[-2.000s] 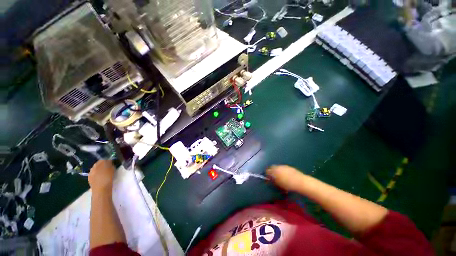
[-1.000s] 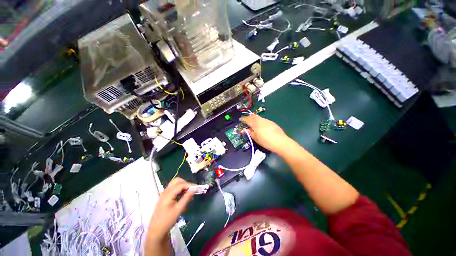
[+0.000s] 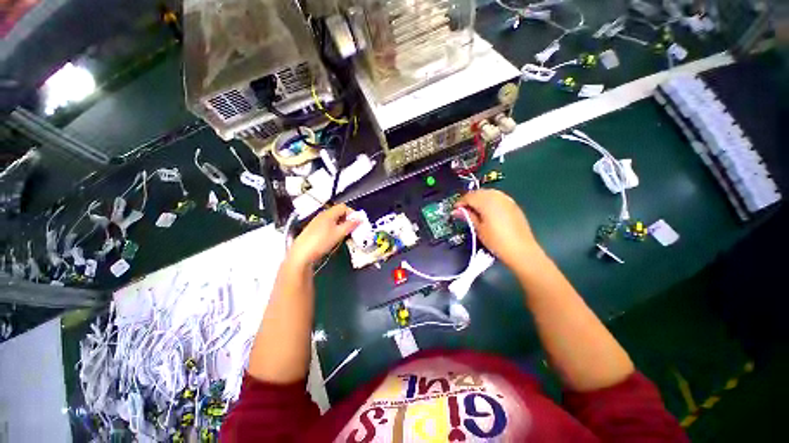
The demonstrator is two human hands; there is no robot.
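My left hand (image 3: 327, 235) is at the left end of the white test socket (image 3: 362, 253), fingertips on its white block. A charger board (image 3: 386, 242) with yellow and blue parts sits on the socket. My right hand (image 3: 495, 218) pinches the end of a white output cable (image 3: 473, 247) at the right side of the green test board (image 3: 439, 220). The cable loops down past a white housing (image 3: 471, 275) toward the red indicator (image 3: 399, 276). Another board assembly (image 3: 401, 315) with a white square piece lies in front of the black fixture base.
Beige instrument (image 3: 450, 130) and vented grey box (image 3: 246, 69) stand behind the fixture. A pile of white cords (image 3: 173, 333) lies left on a white sheet. One assembly (image 3: 616, 176) lies right. White housings (image 3: 722, 143) are in rows far right. A yellow wire runs near my left hand.
My left hand has moved from the fixture's front up to the socket, and the assembly it was at now lies in front. My right hand stays at the test board. The view has shifted.
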